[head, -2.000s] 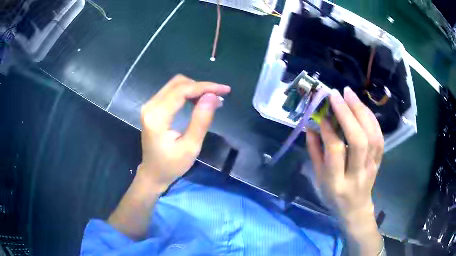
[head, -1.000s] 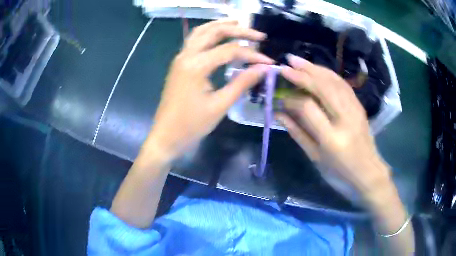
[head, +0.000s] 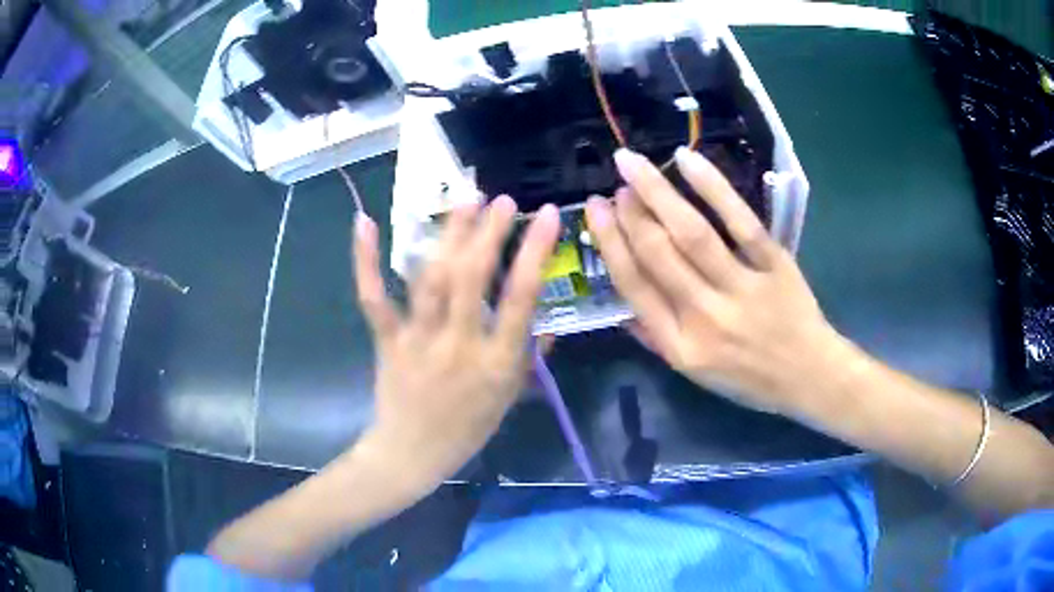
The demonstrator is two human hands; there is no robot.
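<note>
The white housing (head: 786, 202) lies in front of me with the black optical engine (head: 526, 145) inside. The power supply board with its yellow transformer (head: 563, 275) sits at the housing's near side, between my hands. My left hand (head: 445, 306) lies over the board's left part, fingers spread and fingertips down. My right hand (head: 722, 295) lies over its right end; its fingers hide whether it grips the board. A lilac ribbon cable (head: 559, 405) trails from the near side over the worktop edge. Red and orange lead wires (head: 602, 93) run down to my right fingertips.
A second white housing (head: 289, 162) with black parts stands at the upper left, its thin wire reaching my left fingers. Another white unit (head: 106, 335) lies at the far left. A short black strip (head: 631, 411) lies near the worktop edge. Black wrapped material (head: 982, 174) is at right.
The power board has moved down to the housing's near side. My left hand has let go of the ribbon top and spread over the board. The view has shifted, showing the second housing.
</note>
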